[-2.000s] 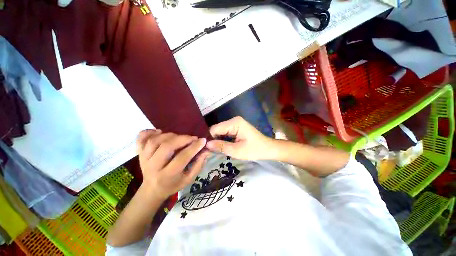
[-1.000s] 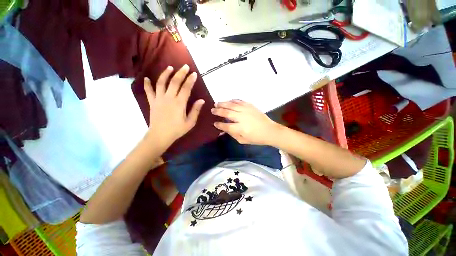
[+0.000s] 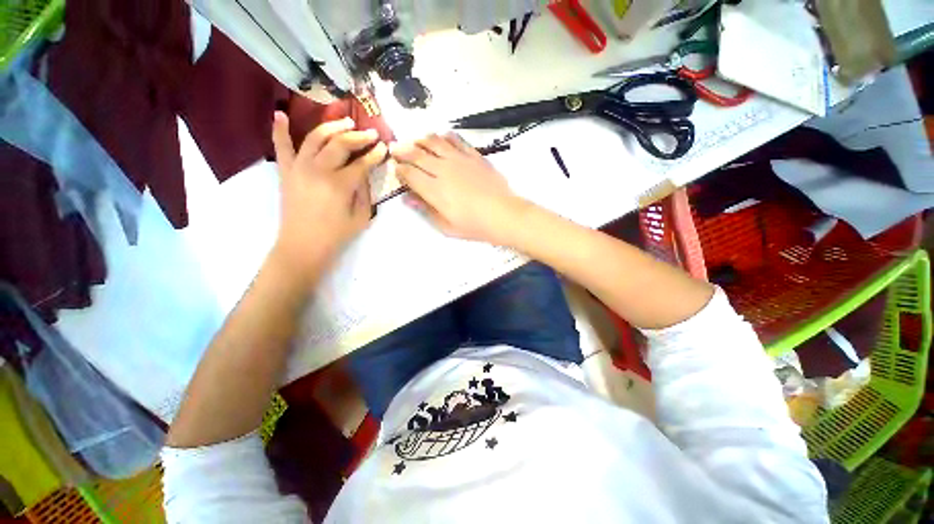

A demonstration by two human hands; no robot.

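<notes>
Maroon cloth (image 3: 307, 115) lies under the sewing machine head (image 3: 277, 36), by the lit needle area (image 3: 367, 100). My left hand (image 3: 326, 189) rests on the cloth just in front of the needle, palm down, fingers apart. My right hand (image 3: 456, 189) is at the cloth's right edge, its fingertips close to the left hand's. Its fingers are partly curled, and its grip on the cloth is hidden. The cloth's front end is mostly covered by my hands. More maroon panels (image 3: 133, 82) spread at the far left.
Black shears (image 3: 574, 103) lie right of my right hand, with red-and-green-handled scissors (image 3: 717, 92) behind them. Red-handled snips (image 3: 580, 26) lie at the back. Grey-blue cloth (image 3: 87, 143) is left. A red basket (image 3: 696, 237) and lime green basket (image 3: 901, 338) stand right.
Both hands have moved forward from near the table's front edge to the needle. The maroon cloth has gone forward with them, baring the white tabletop in front. More of the machine head shows.
</notes>
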